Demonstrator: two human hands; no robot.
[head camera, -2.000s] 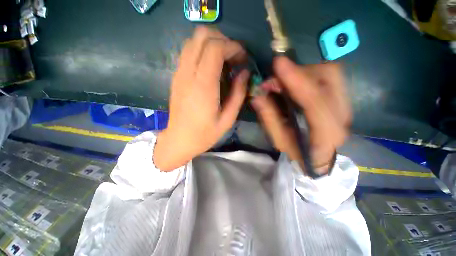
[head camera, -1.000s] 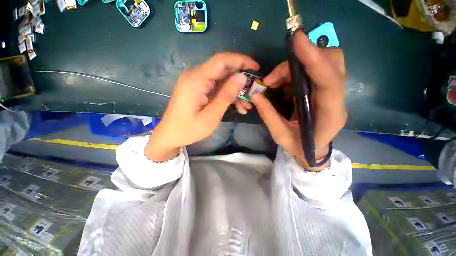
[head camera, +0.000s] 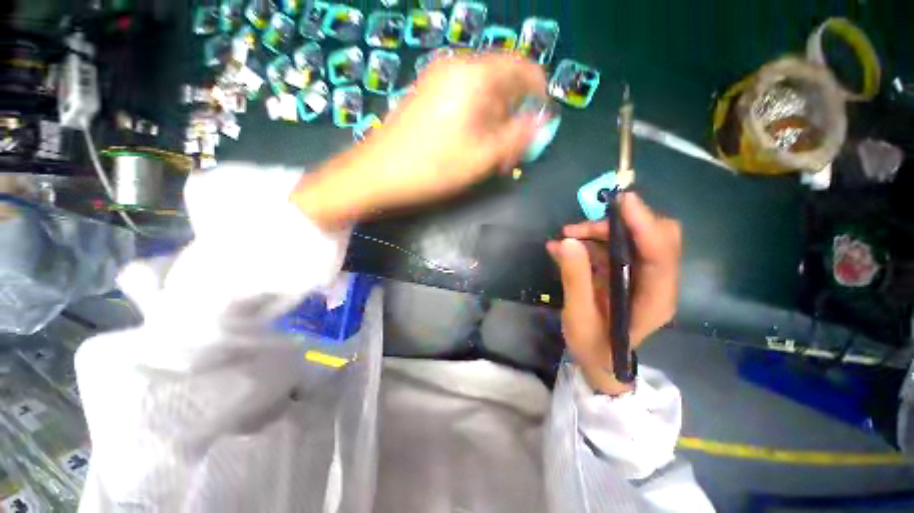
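My left hand is stretched forward over the mat at the near edge of the turquoise housings, blurred. A turquoise housing shows at its fingertips, tilted; its inside is hidden. My right hand holds the black soldering iron upright in the picture, its thin metal tip pointing away from me. A plain turquoise cover with a dark round centre lies partly behind the iron's collar.
Rows of open turquoise housings lie at the back. Small white parts are piled left of them. A solder spool stands at far left. A round container, a yellowish tape ring and a pale tool lie upper right.
My left hand has moved away from my right hand, forward to the housings, with a turquoise housing. My right hand has moved lower in the picture, still with the iron. More of the bench's back shows.
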